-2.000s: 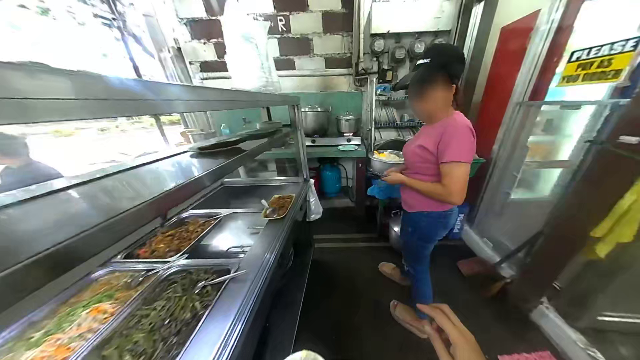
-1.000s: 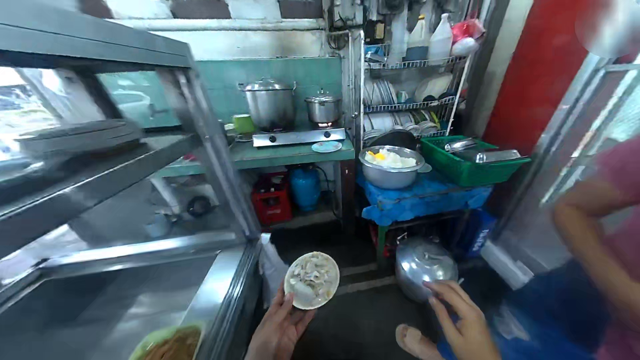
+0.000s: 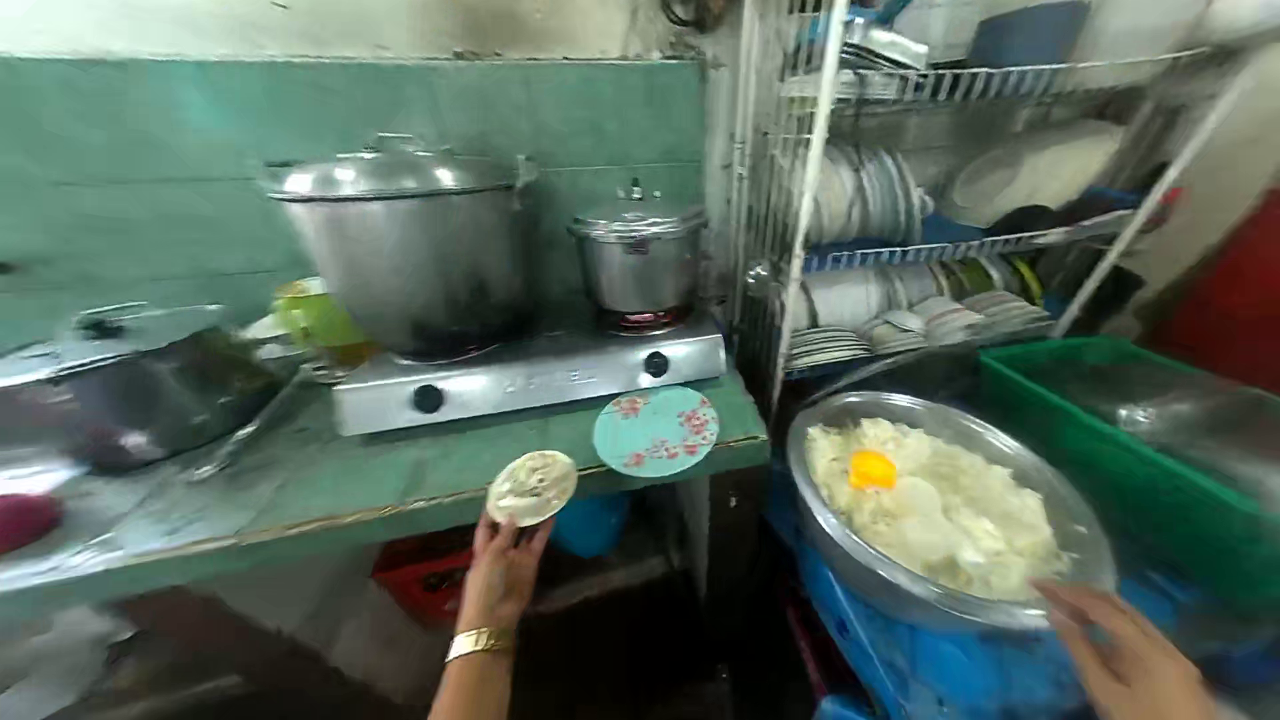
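My left hand (image 3: 505, 565), with a gold-coloured band at the wrist, holds a small pale dish of food (image 3: 532, 488) from below, just in front of the green counter's edge. A round turquoise plate with a pink flower pattern (image 3: 656, 431) lies on the counter to the right of that dish. At the lower right my right hand (image 3: 1130, 640), blurred, is beside the near right rim of a large metal basin (image 3: 860, 560); whether it touches the rim I cannot tell. White food, seemingly rice, fills the basin, with a small orange-yellow item (image 3: 872, 470) on top.
A two-burner gas stove (image 3: 530, 390) carries a large lidded pot (image 3: 410, 250) and a smaller one (image 3: 642, 260); the smaller one's burner glows. Another lidded pot (image 3: 150, 390) stands at left. A dish rack (image 3: 815, 190) and a green plastic crate (image 3: 1130, 460) are at right.
The view has moved up close to the stove and counter. The other person is out of view. My left hand still holds the small dish; my right hand is now by the basin.
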